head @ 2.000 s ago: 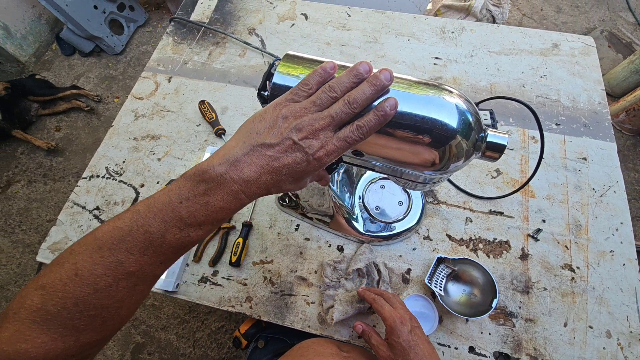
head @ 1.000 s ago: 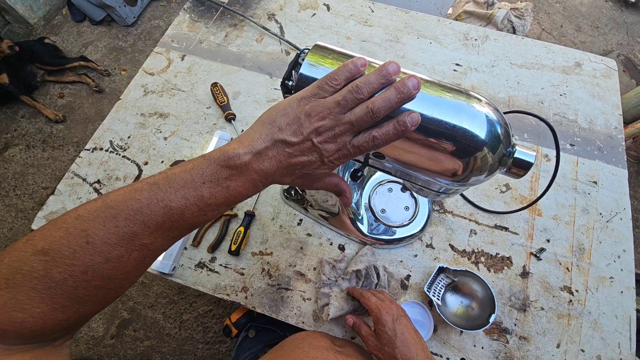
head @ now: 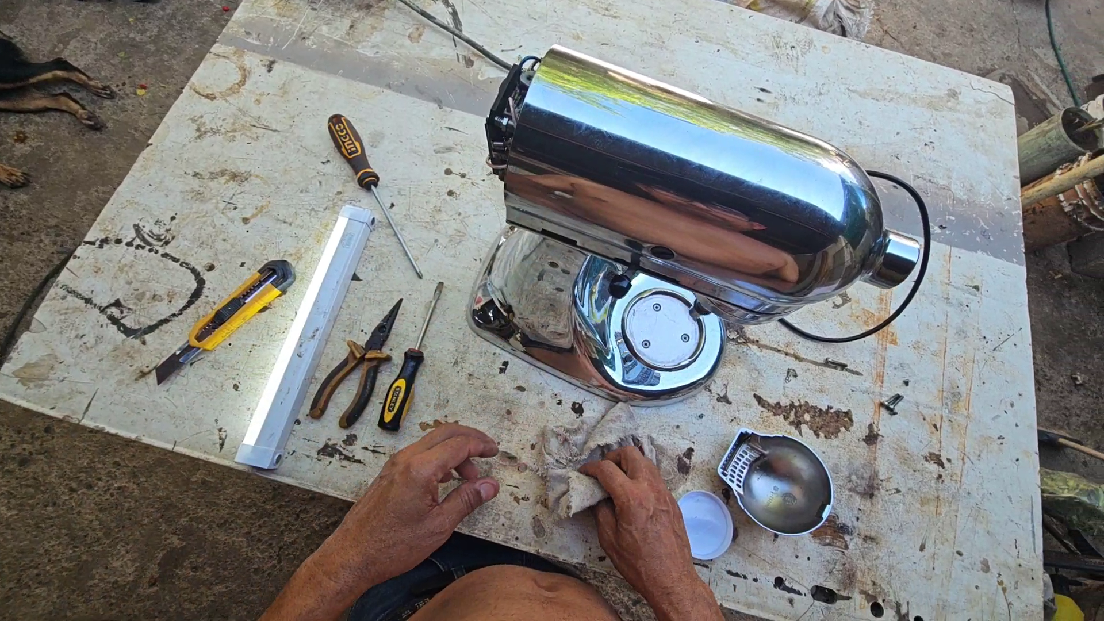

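A chrome stand mixer (head: 690,190) lies over the worn white table, its rear end uncovered with dark parts and wires showing, a cable leading off from it. My right hand (head: 634,509) has its fingers on a crumpled grey rag (head: 586,457) in front of the mixer's base. To the left, my left hand (head: 435,487) hovers near the table's front edge with curled fingers and nothing in them. Just right of my right hand are a round white plastic lid (head: 705,524) and a rounded metal cover with a vented grille (head: 787,485).
Left of the mixer lie a long-shafted screwdriver (head: 352,151), a smaller screwdriver (head: 401,392), long-nose pliers (head: 366,371), a white metal bar (head: 306,341) and a yellow utility knife (head: 228,315) with its blade out. Small screws (head: 892,404) lie at the right. A dog (head: 52,86) rests on the ground.
My left hand has come off the top of the mixer's housing and moved down to the table's front edge. My right hand has stayed at the rag.
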